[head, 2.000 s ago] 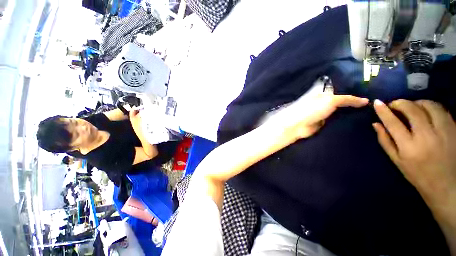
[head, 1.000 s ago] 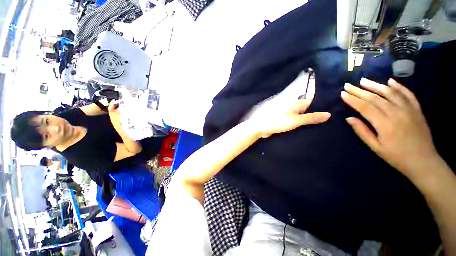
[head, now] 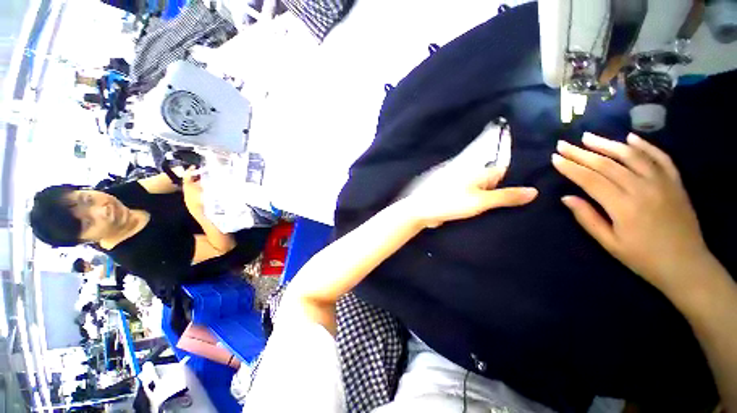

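The navy garment [head: 517, 282] covers most of the bed and hangs towards my lap, with small dark loops along its far edge. My left hand [head: 469, 189] lies on it, thumb pointing right; its fingers are partly hidden at a white patch with a small dark loop. My right hand [head: 630, 202] lies flat on the cloth at right, fingers slightly spread, just below the lit needle area [head: 572, 105]. The cloth passes under the machine head [head: 594, 40]. The contact under the needle is too blurred to tell.
The coiled tension dial [head: 649, 85] sits right of the needle. Black-and-white checked cloth [head: 368, 347] hangs over my lap. A person in black [head: 162, 222] works at left behind blue bins [head: 222, 310]. A white machine part with a round vent [head: 198, 109] stands beyond the white table [head: 311, 121].
Since the oldest frame, both hands have moved apart, back from a shared spot near the needle, and my right hand has flattened. Over the last second the hands have barely moved; the view has shifted slightly.
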